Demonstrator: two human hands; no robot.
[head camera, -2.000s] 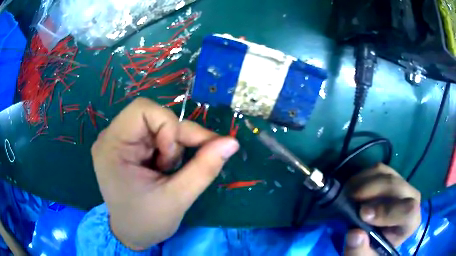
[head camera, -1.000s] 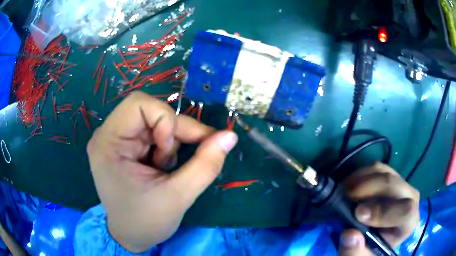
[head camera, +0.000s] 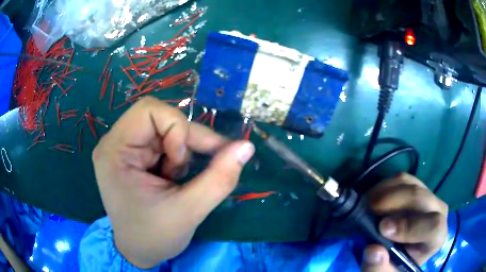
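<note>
My left hand (head camera: 165, 175) is in the middle left, thumb and forefinger pinched on a short red wire (head camera: 246, 131) whose upper end is at the near edge of the blue block (head camera: 224, 74). The block has a dirty white band (head camera: 274, 79) across it. My right hand (head camera: 407, 218) grips the soldering iron (head camera: 346, 204) by its black handle. The iron's tip is at the block's near edge beside the wire end. Small silvery bits sit along that edge; whether tip and wire touch cannot be told.
Red wires (head camera: 33, 87) lie piled at left, others (head camera: 160, 79) left of the block. A clear bag of silvery bits (head camera: 106, 21) is top left. A black stand (head camera: 426, 32) with a lit red light is top right, with a black cord (head camera: 373, 127). A red wire bundle (head camera: 254, 196) lies nearer me.
The block and wires appear slightly further left than two seconds ago. The iron's tip has moved left and up to the wire end. The red light, not visible at first, now shows.
</note>
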